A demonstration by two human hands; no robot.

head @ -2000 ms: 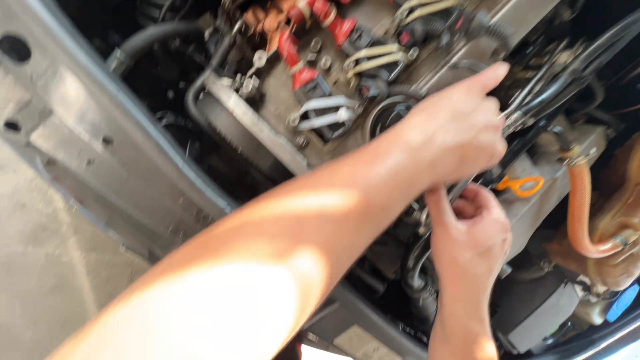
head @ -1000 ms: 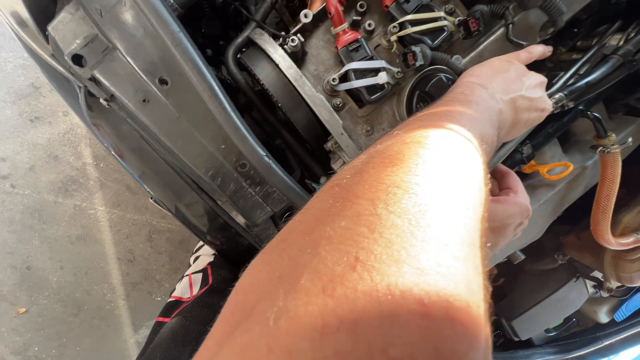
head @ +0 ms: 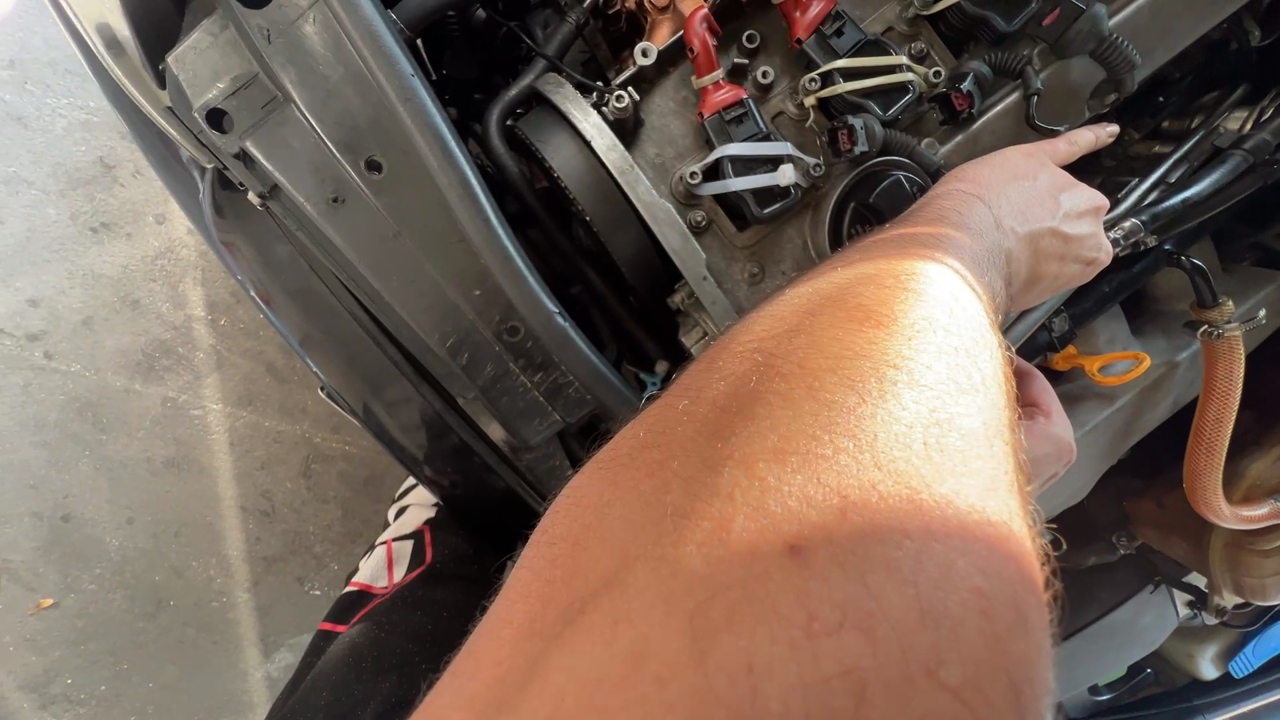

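My left hand (head: 1055, 220) lies over the engine's valve cover beside black hoses (head: 1190, 205), its index finger extended and the others curled; its palm side is hidden. My right hand (head: 1045, 430) shows only in part beyond my left forearm, below the hoses and near an orange dipstick handle (head: 1115, 366); what it touches is hidden. Left of my left wrist sits a black oil filler cap (head: 865, 205). An ignition coil (head: 760, 200) bears a white cable tie, another coil (head: 870, 90) cream ties. Two unplugged electrical connectors (head: 855, 138) (head: 960, 93) lie nearby.
The car's front crossmember (head: 400, 220) runs diagonally left of the engine, beside a toothed belt (head: 590, 200) and its metal cover edge. A braided orange hose (head: 1215, 430) with a clamp hangs at right. Concrete floor (head: 130, 480) shows at far left.
My left forearm now covers much more of the view and hides most of my right hand, which showed fully two seconds ago. The view has shifted. Little differs from one second ago.
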